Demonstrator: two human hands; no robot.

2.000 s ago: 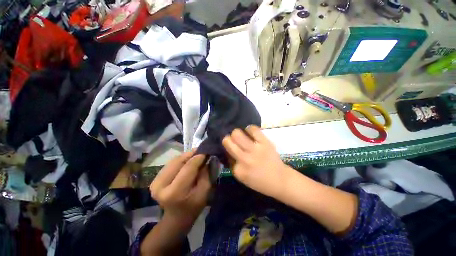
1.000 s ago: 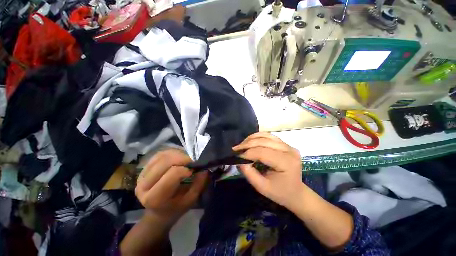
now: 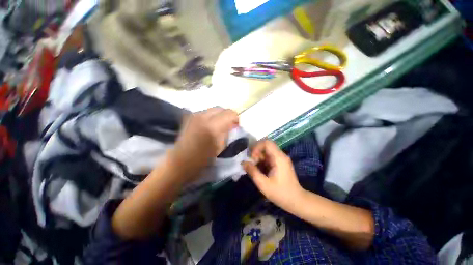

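A black and light grey garment piece [image 3: 122,150] lies in folds at the left, over the table edge, and reaches to my hands. My left hand [image 3: 199,137] is blurred and grips the cloth near the table's front edge. My right hand [image 3: 272,173] pinches the light grey edge of the cloth between thumb and fingers, just right of my left hand. A black patch shows on the cloth between the hands. The parts of cloth under my left hand are hidden.
The sewing machine [image 3: 150,41] is blurred at the top. Shears [image 3: 316,72] with red and yellow handles lie right of it, slim pink and blue snips [image 3: 259,72] beside their blades, and a dark case [image 3: 384,28] beyond. The green table edge [image 3: 332,114] runs diagonally. Light grey cloth [image 3: 363,137] lies at the right.
The view has turned and shifted, so machine and shears appear further left and higher. The hands have moved from a black edge to a light grey part of the cloth.
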